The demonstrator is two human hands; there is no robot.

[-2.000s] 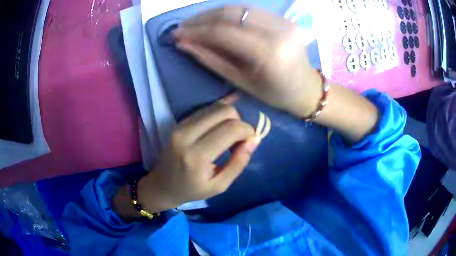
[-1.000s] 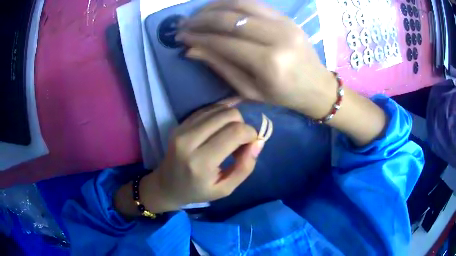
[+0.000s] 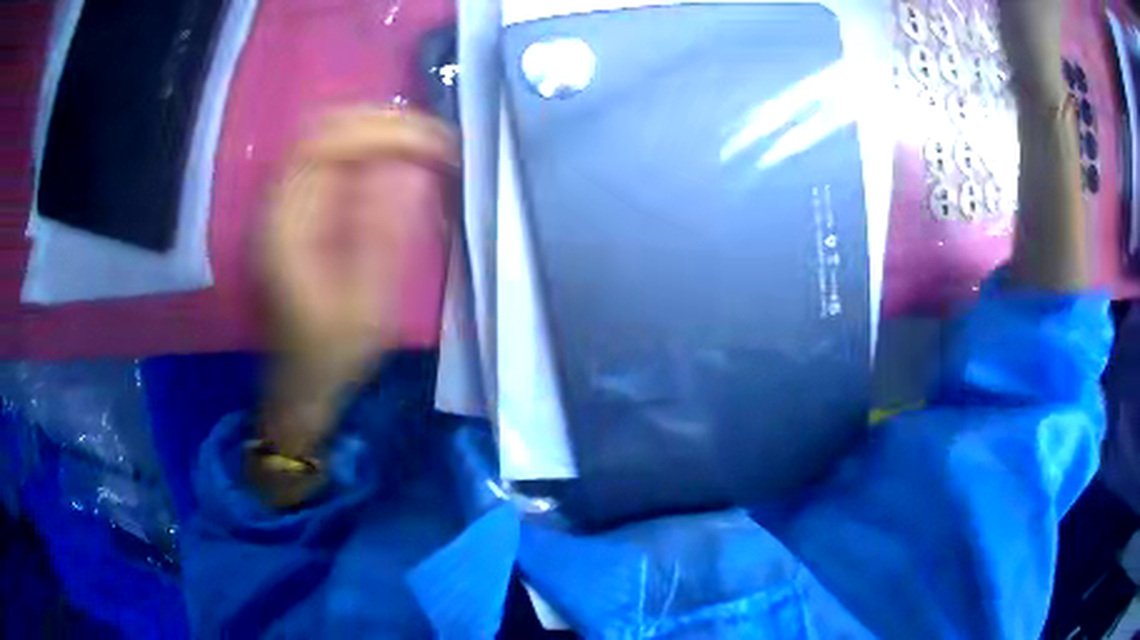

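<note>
The tablet back cover [image 3: 700,250], dark grey-blue, lies on white interleaving sheets [image 3: 531,363] in front of me. A bright, shiny round camera area [image 3: 559,66] shows at its upper left corner, and small printed marks run near its right edge. My left hand [image 3: 344,225] is blurred, over the pink mat left of the cover; whether it holds anything cannot be told. My right hand [image 3: 1035,31] is at the top right edge, mostly cut off, beyond the pale slotted rings [image 3: 963,119]; its fingers are not visible.
Black discs [image 3: 1085,131] lie in rows on the pink mat [image 3: 375,63] at the right. A dark panel [image 3: 131,113] on a white sheet lies at the left. Crinkled clear plastic [image 3: 94,425] and blue bin material [image 3: 38,525] are at the lower left.
Both hands have left the cover: the left moved up and left, the right to the far upper right. The cover's face is uncovered, and the view has shifted.
</note>
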